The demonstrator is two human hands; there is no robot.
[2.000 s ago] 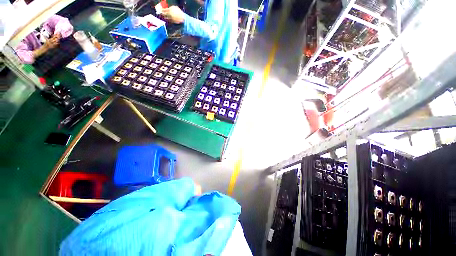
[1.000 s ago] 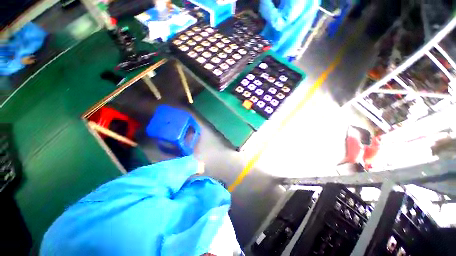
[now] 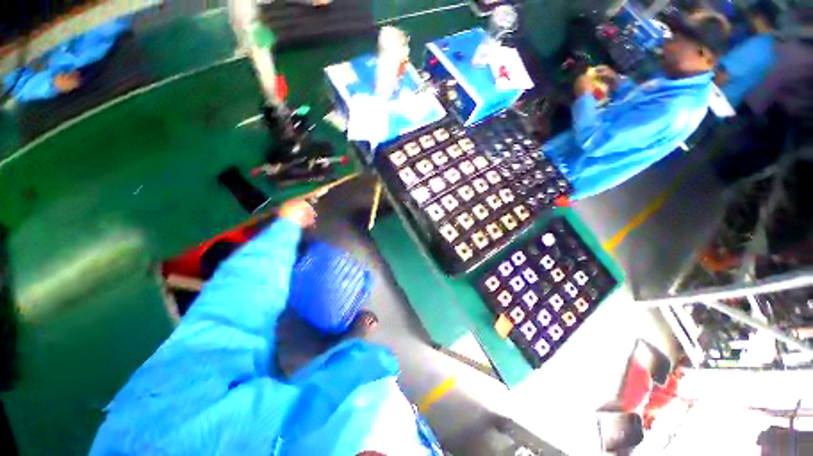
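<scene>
My left hand (image 3: 299, 212), small and blurred, is at the wooden-edged rim of the green bench; its grip is unclear. My right hand (image 3: 364, 323) shows only as a small dark blur beyond my sleeve, beside a blue stool (image 3: 328, 287). A thick stack of black trays (image 3: 426, 214) holds silvery square parts in its top pockets. A separate black tray (image 3: 575, 298) beside it holds similar parts, with some pockets bare. An orange piece (image 3: 504, 325) lies at that tray's near-left edge. Neither hand touches the trays.
A phone-like black slab (image 3: 242, 189) and a black device (image 3: 299, 156) lie on the green bench (image 3: 98, 205). Blue boxes (image 3: 472, 76) stand behind the trays. A person in a blue smock (image 3: 637, 120) sits beyond. A red stool (image 3: 209, 254) is under the bench.
The view has swung right, then left and nearer the bench. My left arm has reached out to the bench edge. The tray rack at lower right has mostly left the picture.
</scene>
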